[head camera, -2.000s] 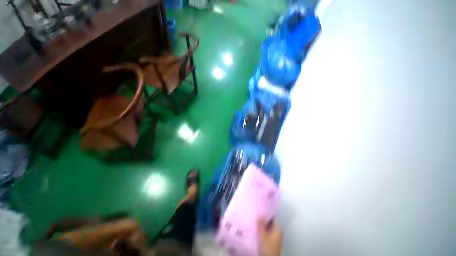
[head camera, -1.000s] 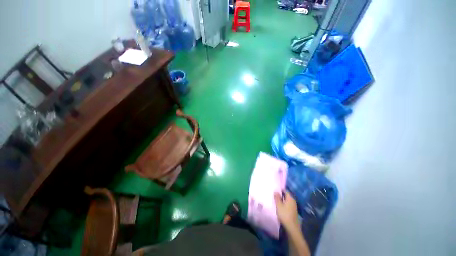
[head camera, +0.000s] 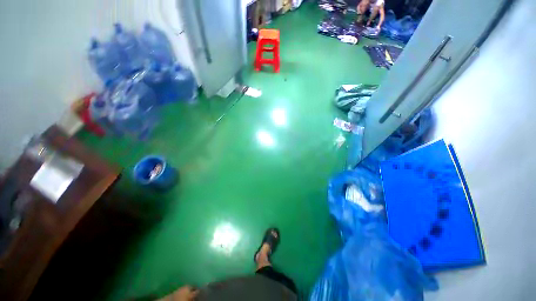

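Part of my left hand (head camera: pixel 186 293) shows at the bottom edge, blurred and cut off; its fingers cannot be made out. My right hand and the pink slip are out of the picture. A bulging blue plastic bag (head camera: pixel 367 267) stands nearest, at the lower right by the wall. Another blue bag with something white in it is just behind. A flat bright blue board (head camera: pixel 426 206) with a ring of dark marks leans against the white wall beside the bags.
Glass door leaves with long handles (head camera: pixel 417 79) stand open ahead. A red stool (head camera: pixel 268 50), blue bin (head camera: pixel 155 172) and large blue water bottles (head camera: pixel 132 97) stand on the green floor. A dark desk (head camera: pixel 82 176) is left. A person (head camera: pixel 372 13) crouches beyond by film-wrapped garments (head camera: pixel 341 26).
The view has moved forward, past the chairs and towards the doorway. My right hand and the pink slip it held have left the picture. Part of my left hand now shows at the bottom.
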